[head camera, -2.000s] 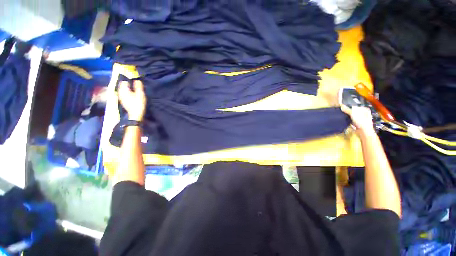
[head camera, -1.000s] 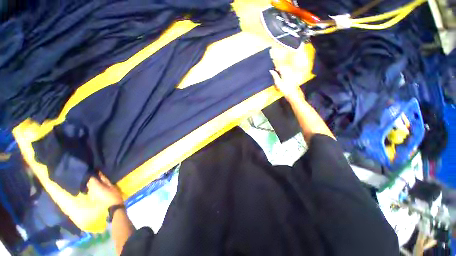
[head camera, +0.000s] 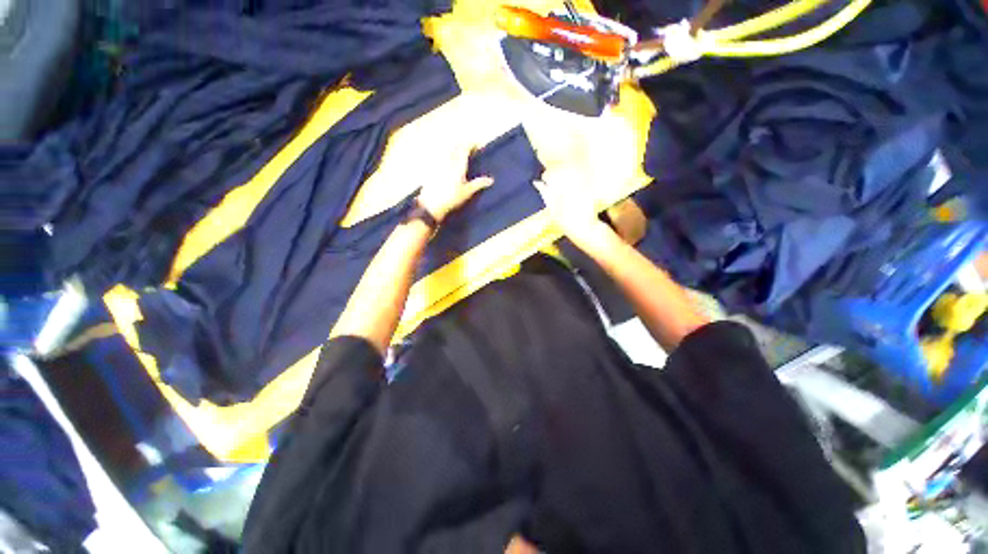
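Observation:
Dark navy trousers (head camera: 314, 233) lie on the yellow table cover (head camera: 477, 265), with a leg running up toward the right. My left hand (head camera: 450, 192) is on the far edge of that leg, near its hem, thumb spread apart from the overexposed fingers. My right hand (head camera: 566, 203) is at the hem end beside the near edge; its fingers are washed out, so its grip is unclear. The steam iron (head camera: 558, 76) stands on the cover beyond the hem, its orange-brown handle (head camera: 563, 33) free of any hand.
Yellow hoses (head camera: 769, 33) run from the iron to the upper right. Heaped navy garments (head camera: 163, 141) lie at the far left, and more navy cloth (head camera: 780, 162) lies at the right. A blue crate (head camera: 910, 314) with yellow scraps is at the right edge.
My left hand has moved from the waist end to the hem end of the leg. My right hand, which released the iron earlier, stays by the hem. The view has shifted.

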